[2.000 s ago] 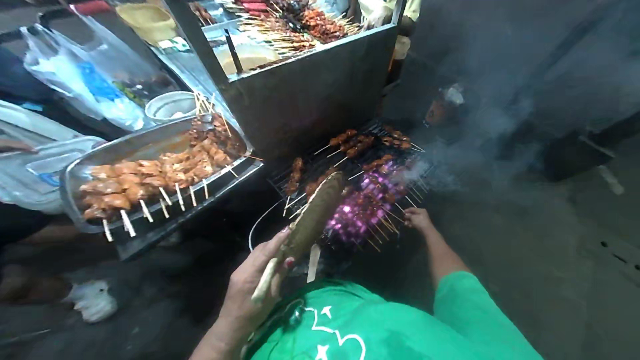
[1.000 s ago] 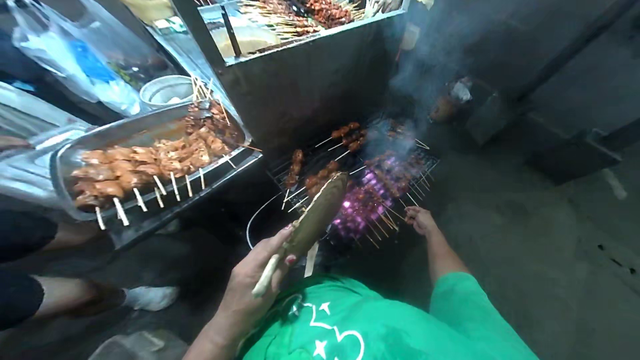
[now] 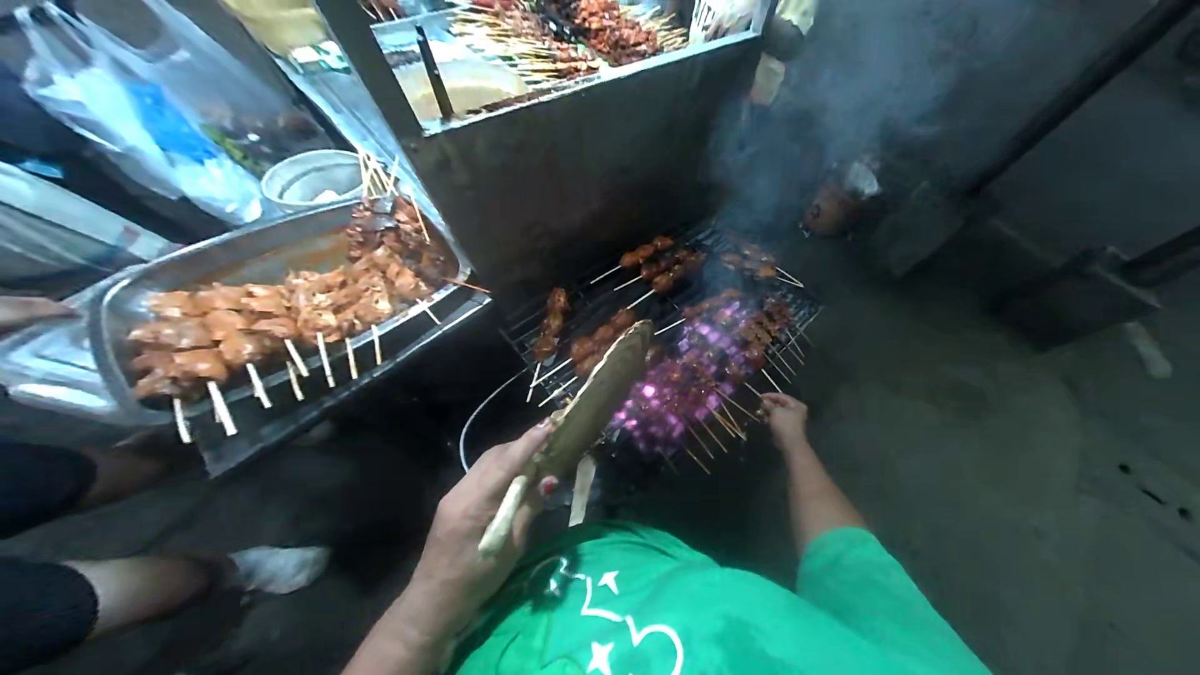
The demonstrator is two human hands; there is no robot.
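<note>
My left hand (image 3: 483, 520) grips a flat hand fan (image 3: 600, 398) by its pale handle, with the blade seen nearly edge-on over the near side of the grill. My right hand (image 3: 786, 417) is at the grill's right front edge, its fingers closed around the end of a thin skewer stick (image 3: 742, 403). Skewered meat lies over the wire grill (image 3: 797, 323), with browned pieces (image 3: 555, 323) at the left and more skewers (image 3: 661, 258) at the back. Bright purple-looking embers (image 3: 661, 398) glow at the front middle, partly under the meat, and smoke rises behind.
A metal tray (image 3: 225, 258) of sauced meat skewers (image 3: 281, 319) stands left of the grill, beside a round metal pot (image 3: 314, 178). Beyond the grill is a dark stall panel (image 3: 600, 150) with skewers (image 3: 609, 33) above it. Another person's legs (image 3: 141, 586) are at the lower left.
The other person's leg and shoe at the lower left have shifted right since the earliest frame. My hands keep nearly the same places, still holding the fan and a skewer.
</note>
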